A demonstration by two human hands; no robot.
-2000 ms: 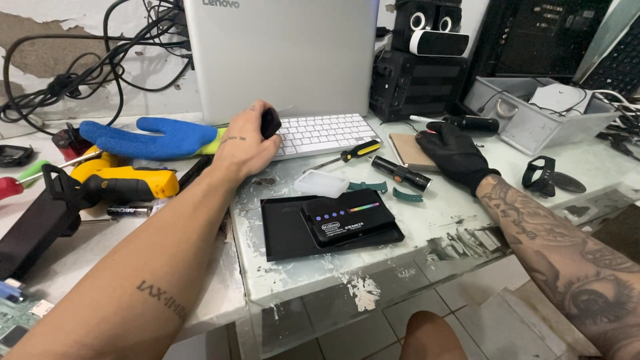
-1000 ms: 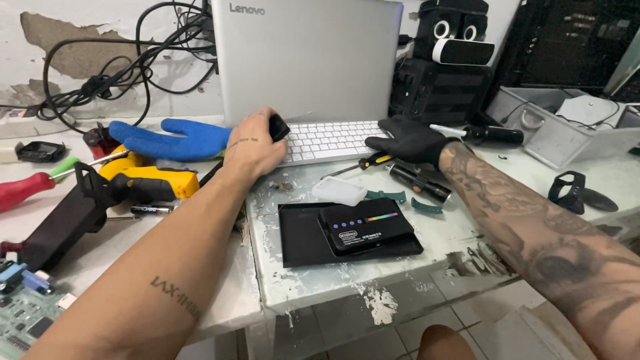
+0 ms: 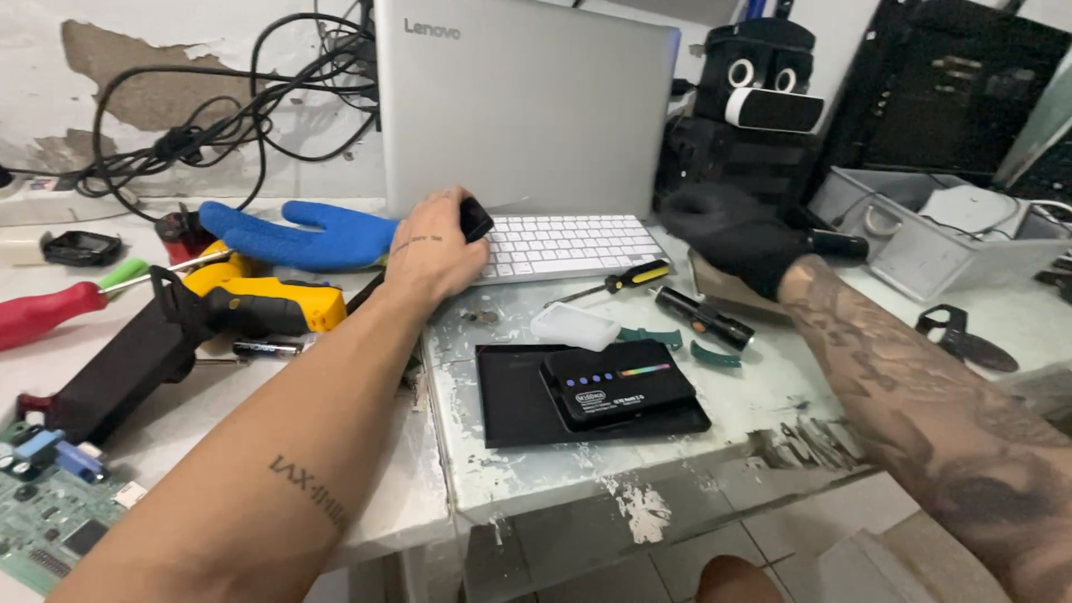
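Note:
My left hand (image 3: 435,247) is bare and closes around a small black object (image 3: 476,219) at the left end of the white keyboard (image 3: 569,244). To the keyboard's right, my right hand (image 3: 729,234), in a black glove, is blurred over a brown notebook or board (image 3: 737,293); its grasp is unclear. Near the keyboard's front edge lie a yellow-black screwdriver (image 3: 636,275) and a black flashlight (image 3: 703,318). A translucent plastic case (image 3: 574,325), green curved strips (image 3: 714,355) and a black device (image 3: 620,385) on a black tray (image 3: 512,402) lie closer to me.
A silver laptop lid (image 3: 528,109) stands behind the keyboard. At left are a blue glove (image 3: 301,236), a yellow-black tool (image 3: 276,306), a red-handled screwdriver (image 3: 50,314) and a circuit board (image 3: 50,511). A grey bin (image 3: 930,260) stands at right.
My right hand has moved from the keyboard's right end to over the brown notebook or board, where it also was two seconds ago. My left hand stays at the keyboard's left end.

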